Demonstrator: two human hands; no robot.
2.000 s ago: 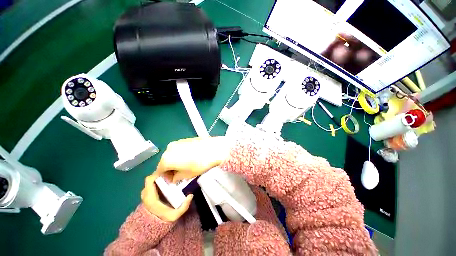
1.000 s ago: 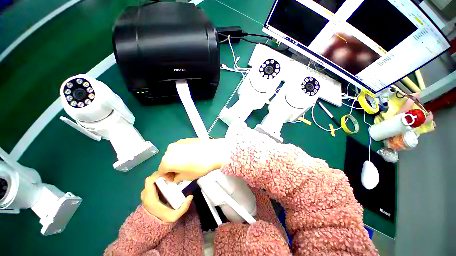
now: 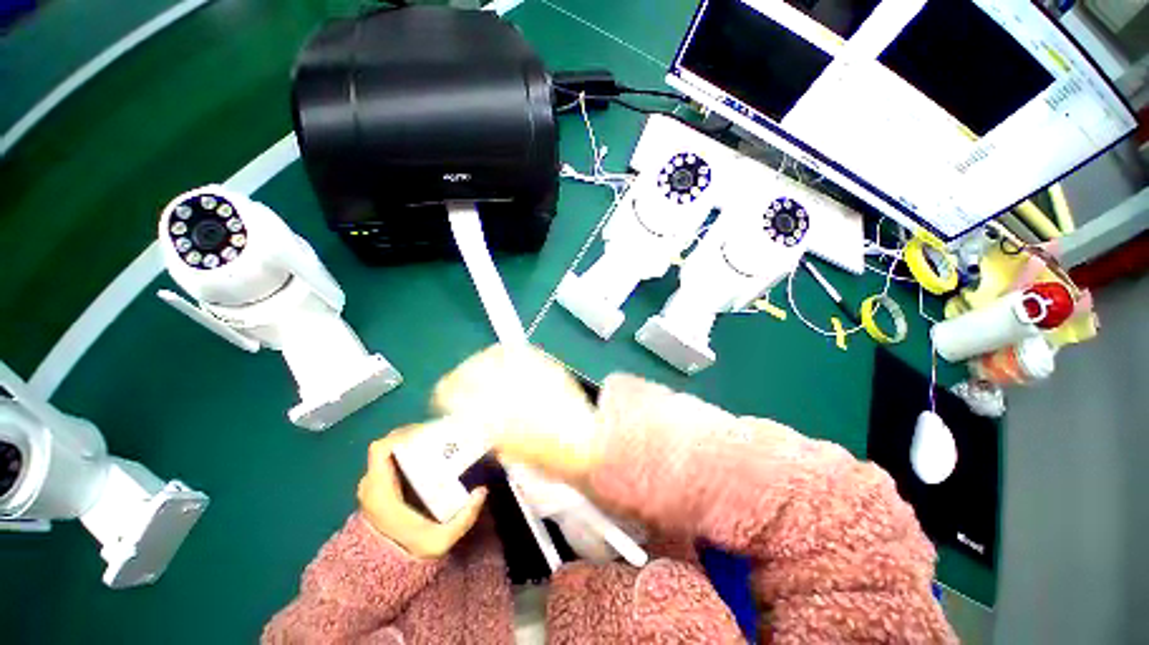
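A white PTZ camera (image 3: 582, 523) lies in front of me near the bottom of the view, partly hidden by my hands and sleeves. Its mounting bracket (image 3: 436, 469) points to the left, and a thin white antenna lies along its side. My left hand (image 3: 401, 510) grips the bracket's foot from the left and below. My right hand (image 3: 523, 406) is motion-blurred, over the bracket and to its right; I cannot tell whether its fingers hold anything. A white label strip (image 3: 484, 271) hangs from the black label printer (image 3: 422, 126) towards my right hand.
Two PTZ cameras (image 3: 208, 233) (image 3: 44, 466) stand at the left. Two more (image 3: 662, 189) (image 3: 756, 246) stand before the keyboard (image 3: 819, 217) and monitor (image 3: 995, 101). Tape rolls (image 3: 882, 319), a bottle (image 3: 989, 323) and a mouse (image 3: 932, 447) on a black pad (image 3: 964, 510) are at the right.
My right hand has moved up and to the right, showing more of the bracket's foot. My left hand has stayed in place. The reddish picture on the monitor has turned white.
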